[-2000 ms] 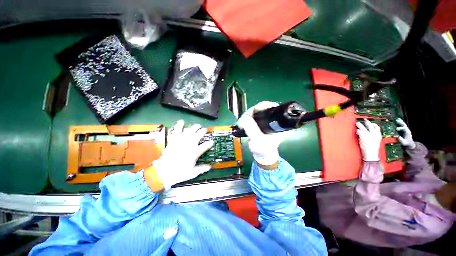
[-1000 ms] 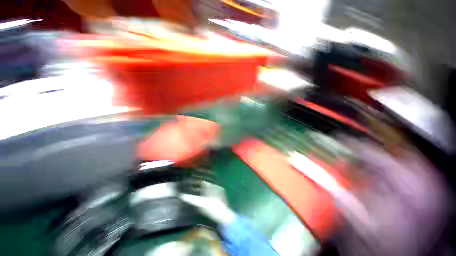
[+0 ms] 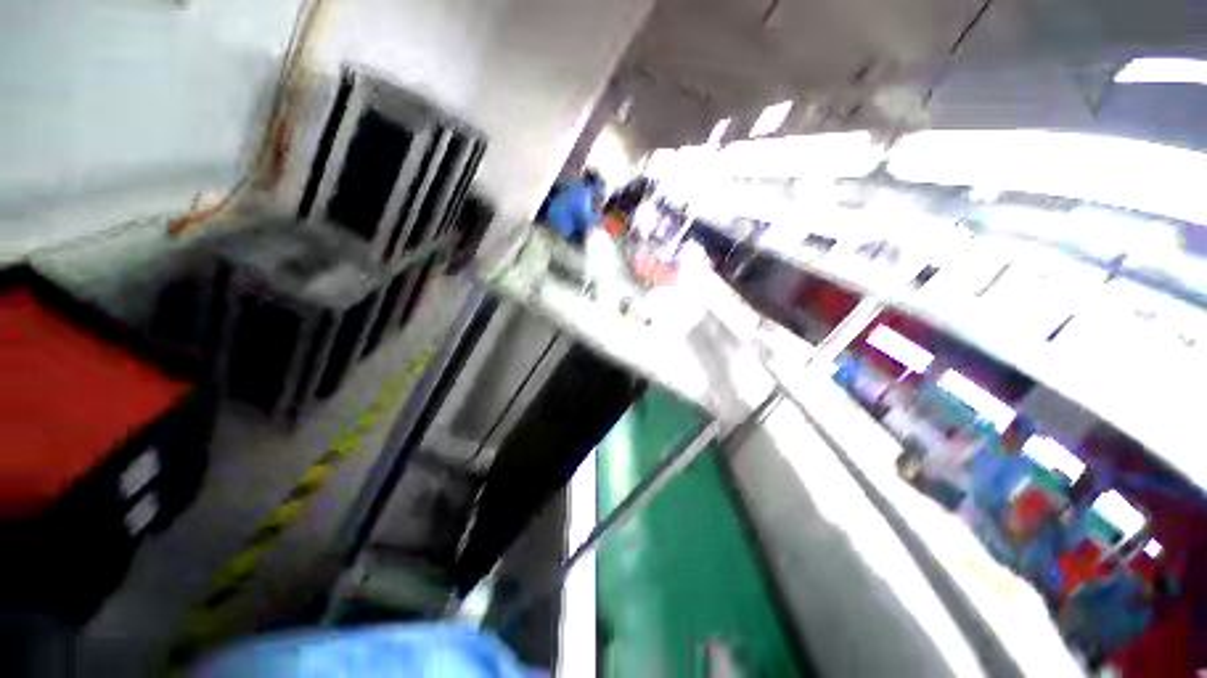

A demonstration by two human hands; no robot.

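Observation:
Neither of my hands shows. Only a blue sleeve or shoulder [image 3: 371,652] of mine shows at the bottom edge. The green bench surface [image 3: 682,556] runs away from me at the lower middle, with a pale metal rail [image 3: 579,556] along its left side. A small pale blurred thing lies at its bottom edge; I cannot tell what it is.
A black tote stack with a red sheet on top [image 3: 73,397] stands at the left. More black stacks [image 3: 278,318] stand by the wall. Yellow-black floor tape [image 3: 298,490] runs between them and the bench. A long white shelf [image 3: 847,517] is at the right; several people are far off.
The view has swung up and away from the work area to look along the line. My hands, the screwdriver, the fixture and the small trays have left the picture.

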